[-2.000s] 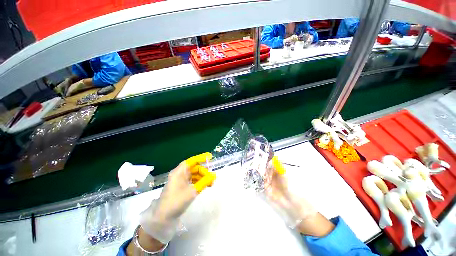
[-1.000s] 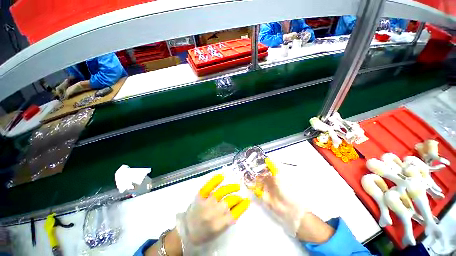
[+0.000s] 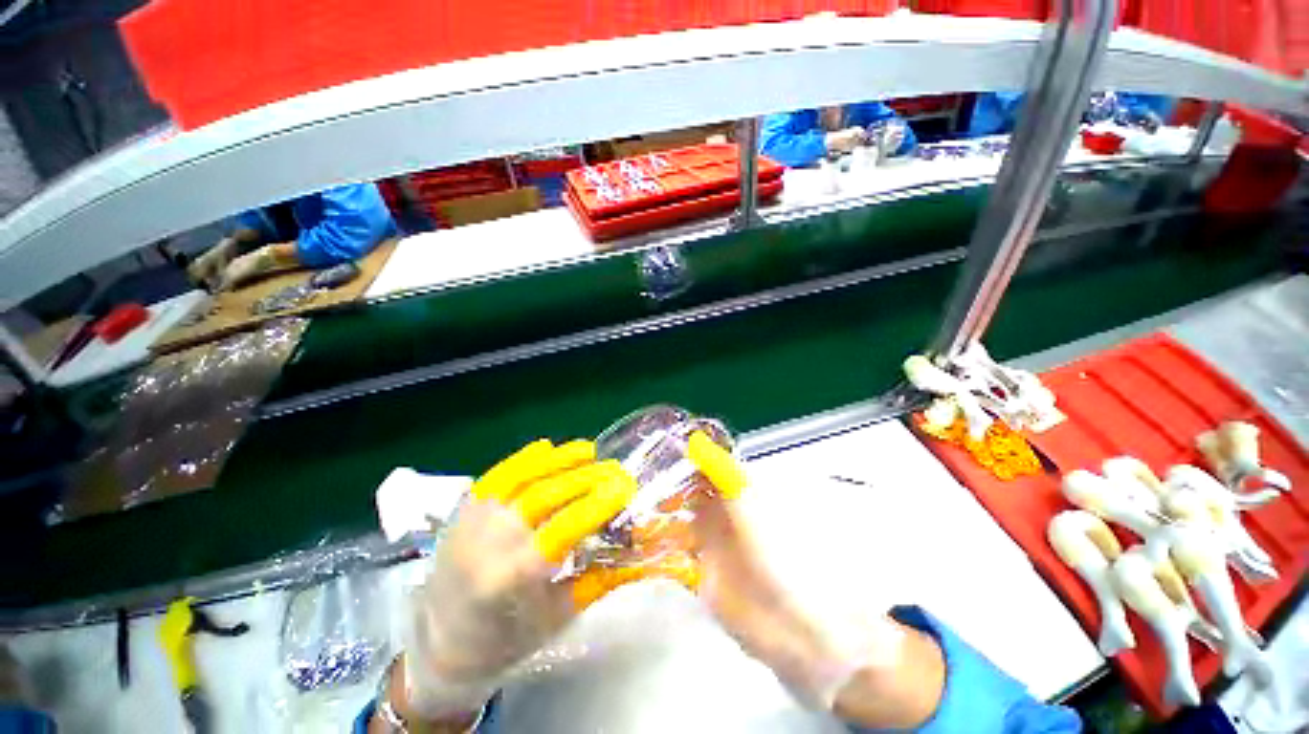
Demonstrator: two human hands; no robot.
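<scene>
A shiny, see-through wrapped bundle of small parts (image 3: 653, 456) is held between my two hands above the front edge of the white bench. My left hand (image 3: 510, 552), in a pale glove with yellow finger covers, grips its left side. My right hand (image 3: 732, 552), also gloved, grips its right side with the yellow-tipped finger on top. The fingers hide much of the bundle, and its exact contents cannot be told.
A yellow-handled tool (image 3: 180, 645), a thin dark stick (image 3: 124, 648) and a clear bag of parts (image 3: 330, 653) lie left. A white crumpled wipe (image 3: 416, 502) is near the green belt (image 3: 574, 366). Right, a red tray (image 3: 1134, 387) holds cream housings (image 3: 1141, 581). A metal post (image 3: 1012, 201) rises behind.
My left hand has moved left and up and now grips the bundle. The bundle has shifted left and closer to my left hand. The view has shifted slightly.
</scene>
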